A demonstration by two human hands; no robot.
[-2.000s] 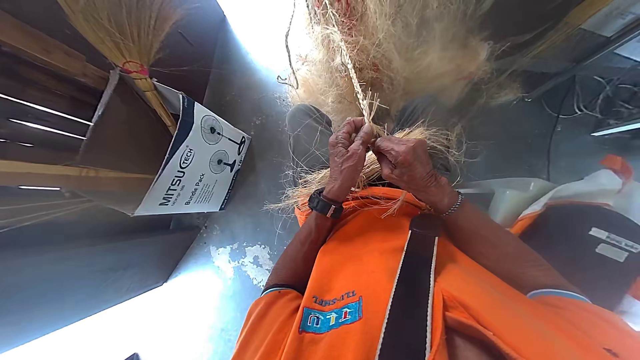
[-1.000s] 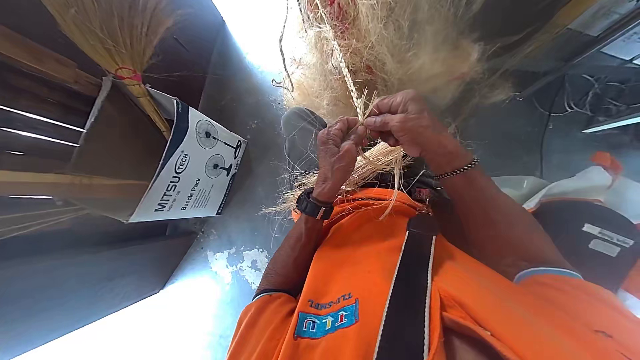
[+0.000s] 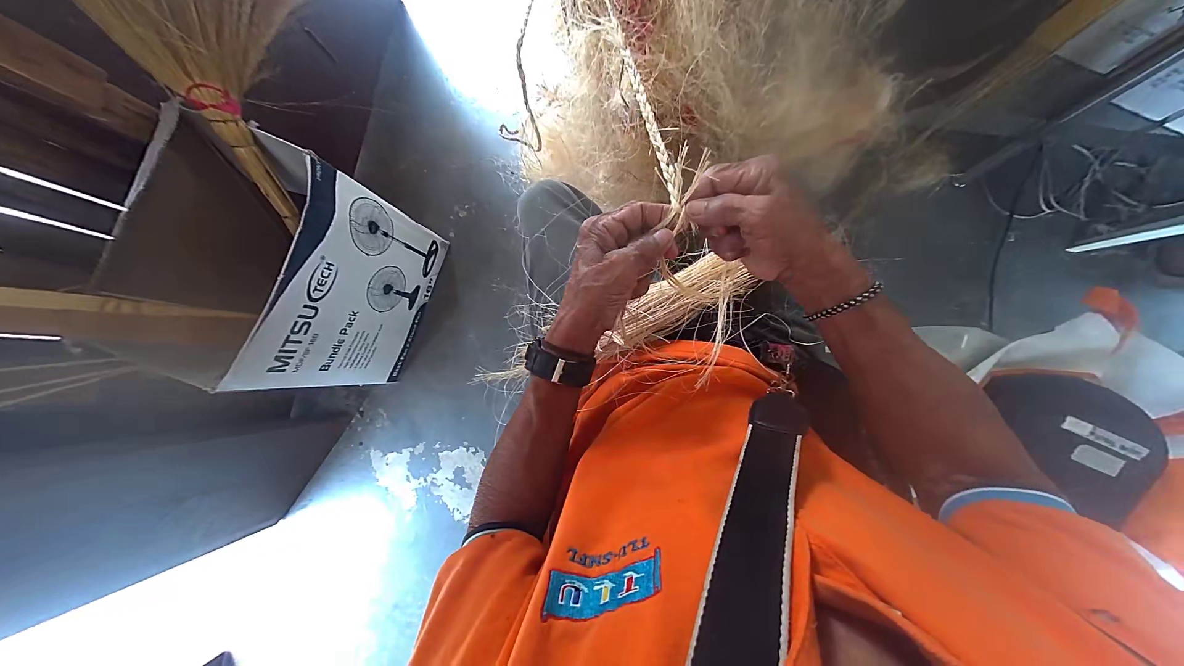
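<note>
A braided cord of pale plant fibre (image 3: 647,111) runs down from the top of the view to my fingers. My left hand (image 3: 620,259) pinches the lower end of the braid between thumb and forefinger. Close against it on the right, my right hand (image 3: 763,217) pinches strands at the same spot, its fingertips almost touching the left ones. Short loose ends stick up around the grip. Beneath both hands a bundle of straw-coloured fibres (image 3: 680,301) lies across my lap. How the strands cross between the fingertips is partly hidden.
A large mass of tangled fibre (image 3: 740,83) is beyond my hands. At left, a printed cardboard box (image 3: 342,287) holds a broom (image 3: 222,102) tied in red. A dark rounded object with pale labels (image 3: 1078,435) and white sheeting (image 3: 1064,347) lie at right. Cables (image 3: 1064,185) hang behind.
My right hand has risen from beside the lap bundle to the right of the braid's end, with its forearm swung outward. My left hand stays at the braid.
</note>
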